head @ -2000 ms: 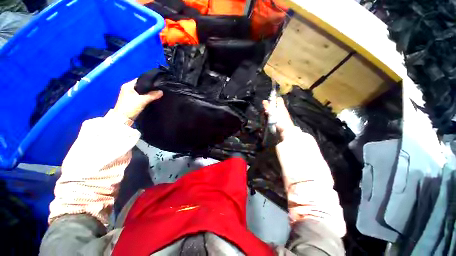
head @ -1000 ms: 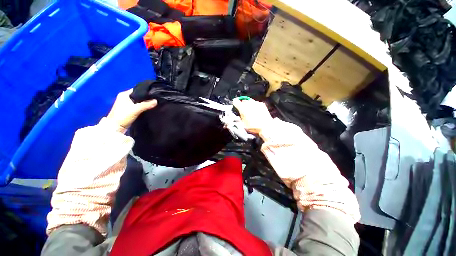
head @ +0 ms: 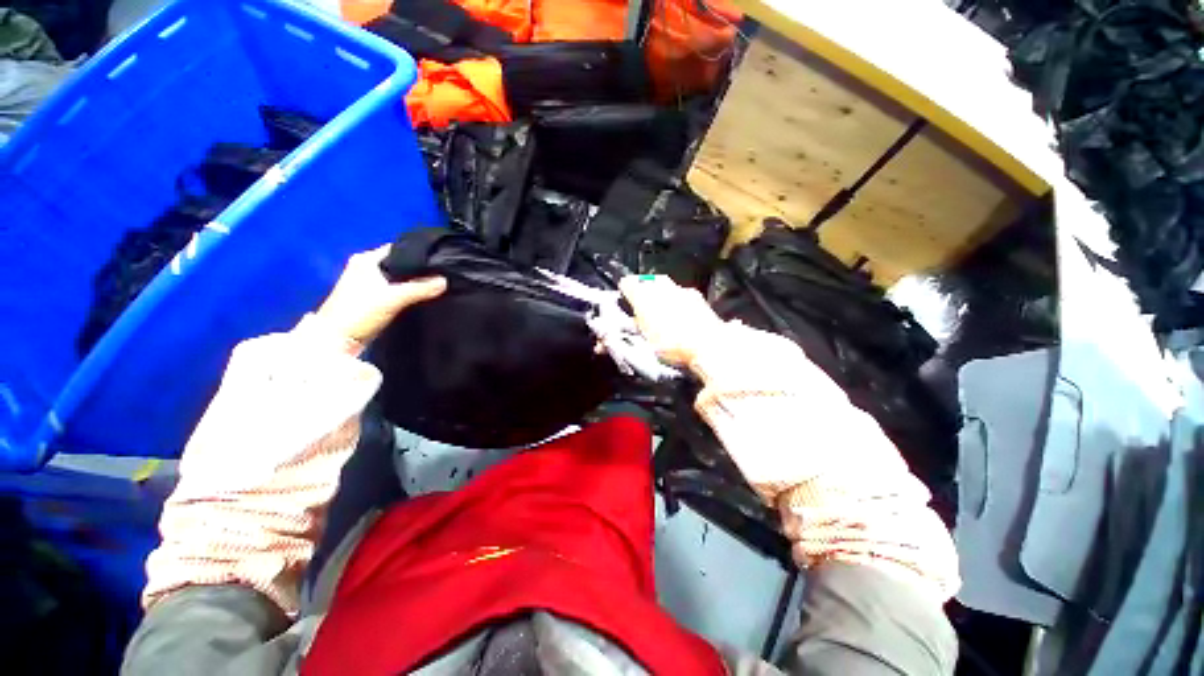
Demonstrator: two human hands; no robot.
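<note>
A black sewn bag body [head: 482, 370] hangs over the lap, its plain black side showing. My left hand [head: 374, 296] grips its upper left edge. My right hand [head: 660, 321] holds scissors [head: 576, 288] with silver pointed blades, a whitish wrapped grip and a hint of green at the handle. The blades point left and lie along the bag's upper edge at its right part. Whether the blades are open or closed is too blurred to tell.
A blue plastic tub [head: 258, 218] with dark pieces stands left. A bag pile [head: 832, 330] lies ahead and right, orange fabric [head: 456, 93] beyond. A yellow-edged wooden panel [head: 805, 139] stands upper right. Grey panels [head: 990, 462] hang right. Black scraps lie on the pale floor.
Two seconds ago my right hand was farther right, away from the bag; it has moved left, bringing the scissors to the bag's upper edge. Since one second ago both hands have barely moved.
</note>
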